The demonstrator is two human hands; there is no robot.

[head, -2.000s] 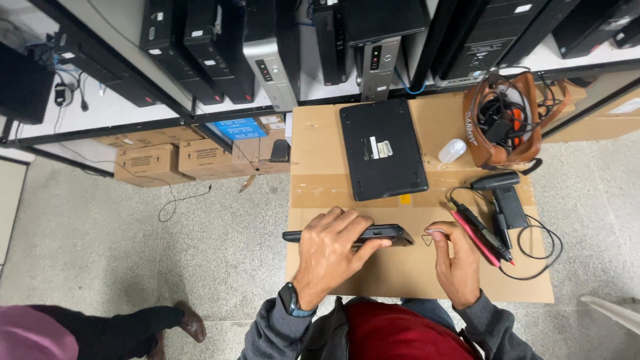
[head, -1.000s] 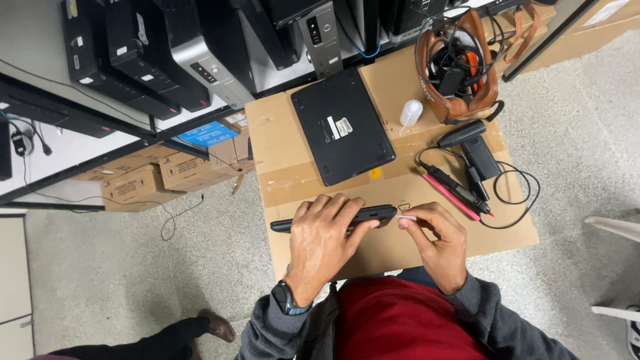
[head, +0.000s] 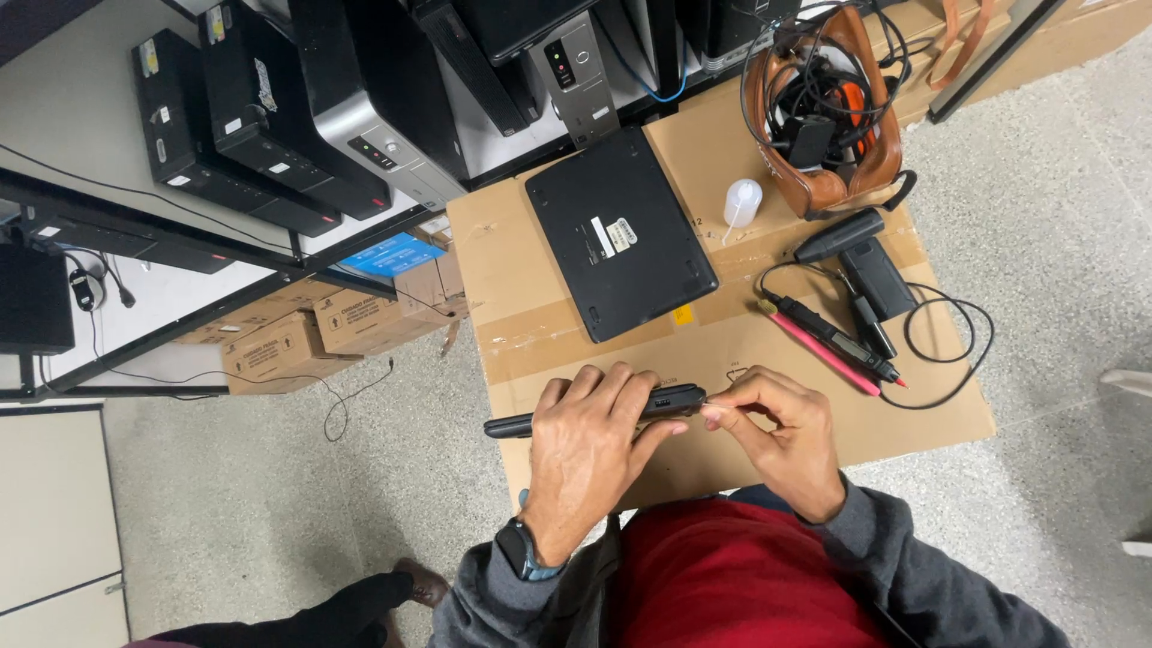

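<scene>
My left hand (head: 589, 441) grips a black laptop (head: 675, 401), closed and held on its edge over the cardboard surface (head: 504, 342). At the laptop's right end, my right hand (head: 783, 427) pinches a small thin metal piece between thumb and forefinger, its tip against the laptop's corner. What exactly the piece is cannot be told. Behind my hands a second black laptop (head: 630, 261) lies with its labelled underside up. To the right are a pink-handled tool (head: 832, 355), a black pen-shaped electric tool (head: 837, 342) with a cable, and a black device (head: 877, 277).
A brown leather bag (head: 792, 184) full of cables stands at the back right, near a translucent white bottle (head: 742, 202). Desktop computers (head: 387, 135) line the shelves behind. Cardboard boxes (head: 279, 351) sit below on the left. Another person's leg and shoe (head: 418, 580) show at the lower left.
My right hand has come up to the laptop's right end, from a little apart two seconds ago. My left hand still grips the laptop. The view has turned somewhat.
</scene>
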